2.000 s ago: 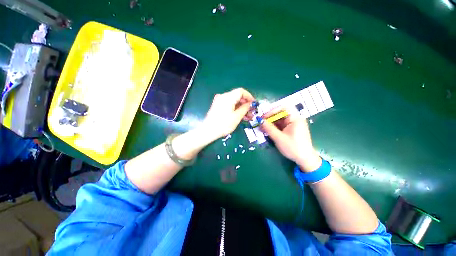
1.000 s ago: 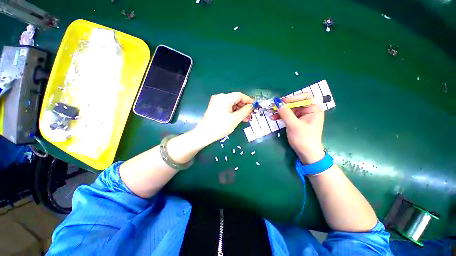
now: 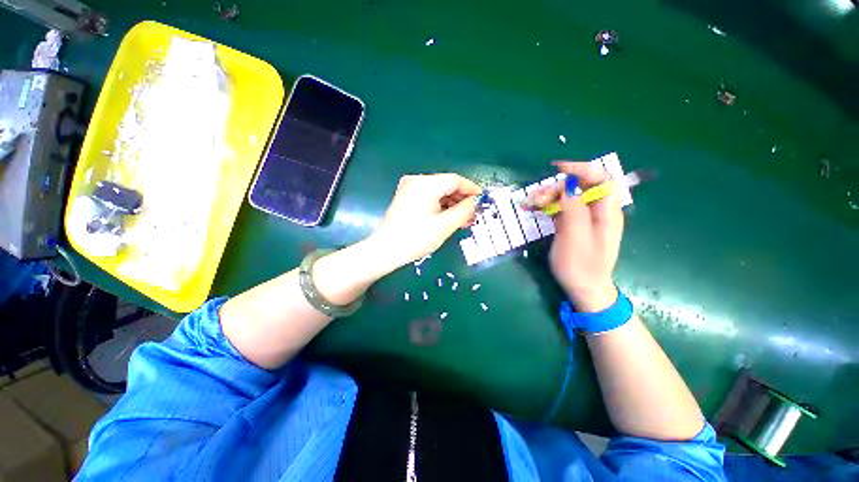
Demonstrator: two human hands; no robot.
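My left hand (image 3: 429,215) is pinched at the fingertips on a tiny dark component (image 3: 482,200), mostly hidden by the fingers, at the left end of the white strip. My right hand (image 3: 586,231) holds a yellow-handled tool (image 3: 595,193) like a pen over the strip; its dark rear end points right and is blurred. The tool's tip points left, apart from the left fingers. The white strip (image 3: 509,229) with dark cross lines lies slanted on the green surface under both hands. Several tiny white pieces (image 3: 441,282) lie loose below the left hand.
A yellow tray (image 3: 267,85) with pale packing and a dark item stands at the left. A smartphone (image 3: 309,151) lies beside it. A grey metal box (image 3: 40,160) is at the far left. A wire spool (image 3: 774,425) is at lower right. Small parts (image 3: 606,40) lie scattered at the back.
My right hand with the yellow tool has moved right, away from my left fingertips. More of the strip's middle shows. Scattered parts at the back have shifted slightly left and up in view.
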